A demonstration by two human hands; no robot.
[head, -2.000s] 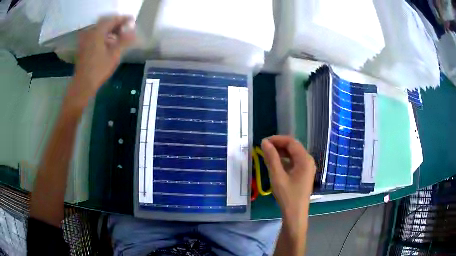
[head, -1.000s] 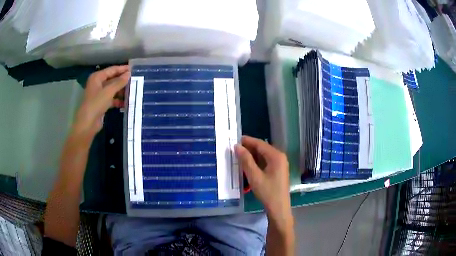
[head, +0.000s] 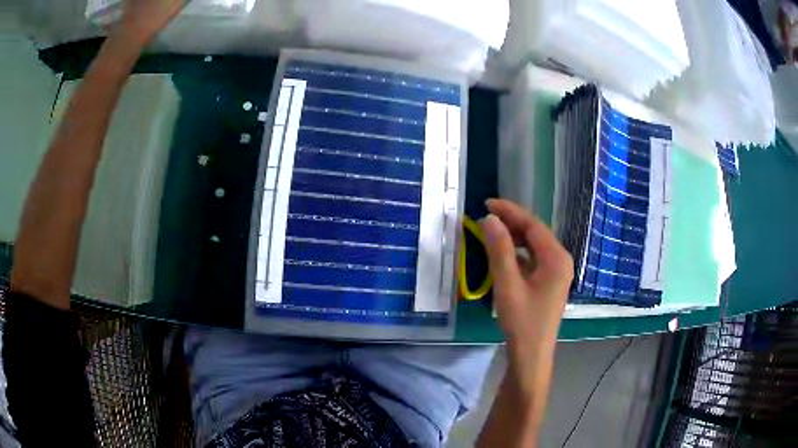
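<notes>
The dark blue cell string (head: 354,188) lies in front of me with a white insulating strip down each long side. A clear, milky-edged sheet (head: 350,331) shows all around it. My right hand (head: 529,271) is just right of the work, loosely curled, thumb and forefinger near each other, with nothing visible in it. Yellow scissors handles (head: 465,271) show between that hand and the work. My left hand (head: 153,10) is at the far left by a white sheet pile (head: 206,22), cut off by the top edge, so its fingers are hidden.
A fanned cell string stack (head: 612,201) lies on a pale green sheet (head: 696,219) at right. White sheet piles (head: 394,26) line the far side. A low, pale plate pile (head: 127,192) stands at left. Small pale scraps (head: 220,192) dot the dark green mat.
My left hand has left the work's left edge and reached to the far-left pile. My right hand has moved off the work's right edge, uncovering the yellow handles. The view has shifted.
</notes>
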